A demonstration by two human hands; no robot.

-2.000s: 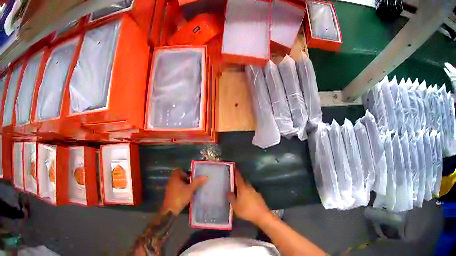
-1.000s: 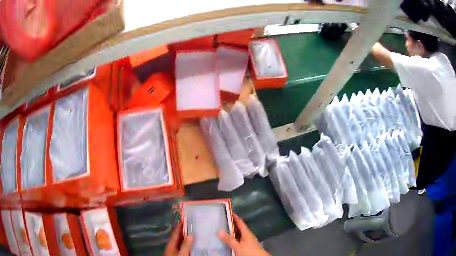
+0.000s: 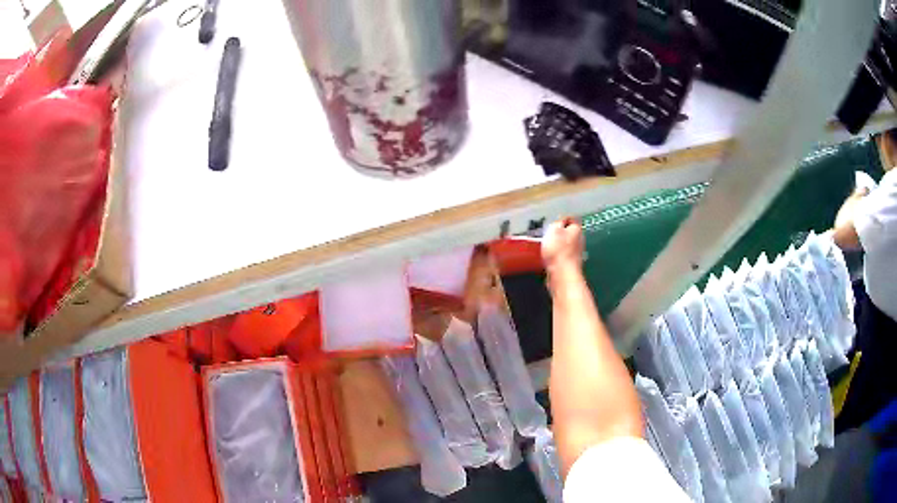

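My right hand (image 3: 563,246) is reached out at the shelf's front edge, fingers curled, beside an orange box (image 3: 519,255) mostly hidden under the shelf. Whether it grips this box cannot be told. My left hand is not in view. A filled orange box (image 3: 254,432) with a grey bagged slab tops a stack at lower left. Pale open box parts (image 3: 366,314) lie behind it. Several bagged devices (image 3: 462,398) stand on edge on the wooden board (image 3: 379,424).
The white shelf (image 3: 266,211) crosses above the work, holding a tumbler (image 3: 398,98), black device (image 3: 629,74), dark pen (image 3: 224,103) and cardboard tray with red plastic (image 3: 49,196). A slanted post (image 3: 728,187) stands right, near bagged rows (image 3: 747,324) and a person's arm (image 3: 848,221).
The view has shifted, with the shelf now filling its upper part. My right hand has left the held filled box and reached forward. My left hand and that held box are out of sight.
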